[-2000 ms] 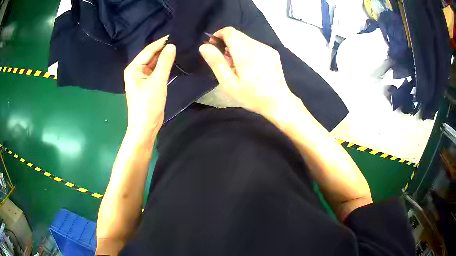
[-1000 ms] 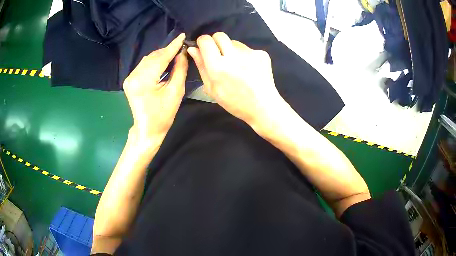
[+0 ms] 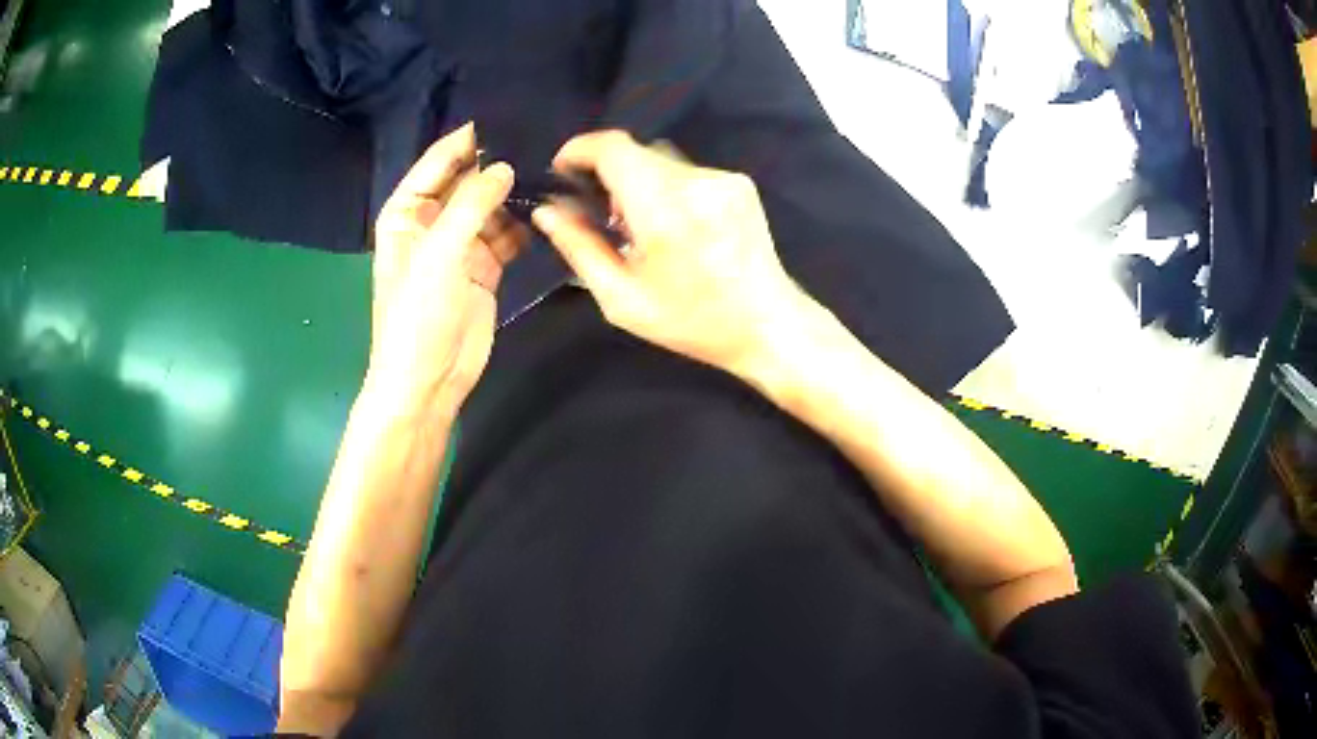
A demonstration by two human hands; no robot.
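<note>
A dark navy garment (image 3: 867, 217) lies over the table's front edge, with a thin pale line along one edge below my hands. My left hand (image 3: 448, 238) pinches a fold of the garment between thumb and forefinger. My right hand (image 3: 672, 238) is just to its right, fingers curled and blurred by motion. A small dark thing shows between its thumb and forefinger, fitting the thread snips (image 3: 578, 191); most of it is hidden in the palm.
A second navy garment (image 3: 1257, 173) with a brass-coloured line lies at the table's right. Navy scraps (image 3: 1177, 274), a yellow ring (image 3: 1109, 29) and white sheets are on the white table (image 3: 1062, 368). A blue crate (image 3: 214, 650) stands on the green floor at lower left.
My hands met at the cloth one second ago and are now slightly apart. The left hand has moved a little left. The garment has shifted slightly under them.
</note>
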